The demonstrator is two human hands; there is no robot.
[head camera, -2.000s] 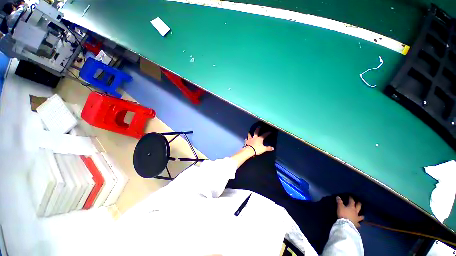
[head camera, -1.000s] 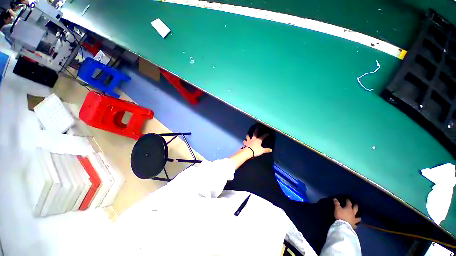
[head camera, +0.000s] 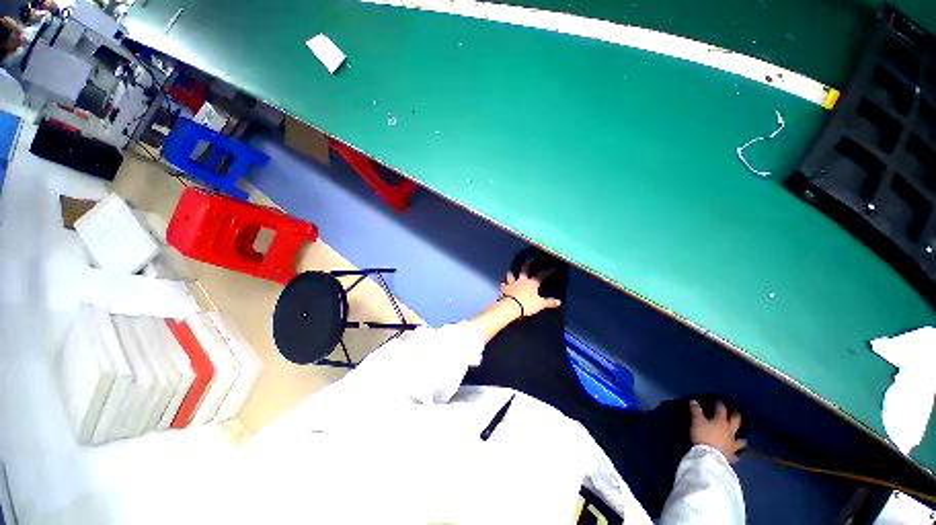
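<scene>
My left hand (head camera: pixel 531 293), bare with a dark band at the wrist, rests on my dark-clothed knee with the fingers spread, holding nothing. My right hand (head camera: pixel 717 430) rests on my other knee near the bench edge, fingers apart, also holding nothing. The green worktop (head camera: pixel 575 174) runs diagonally in front of me. On it lie a black compartment tray (head camera: pixel 872 154) at the right, a thin white string (head camera: pixel 757 154) beside it, a crumpled white scrap (head camera: pixel 911 385) at the right edge and a small white label (head camera: pixel 327 53) at the upper left.
A round black stool (head camera: pixel 310 318), a red stool (head camera: pixel 238 234) and a blue stool (head camera: pixel 212 154) stand on the floor at the left. White stacked pieces with one red (head camera: pixel 192 371) lie at the lower left. Machines (head camera: pixel 103 77) and part of a person stand at the far upper left.
The view shifts very slightly. Both hands stay on the knees. At the far upper left, the person's visible part has shifted.
</scene>
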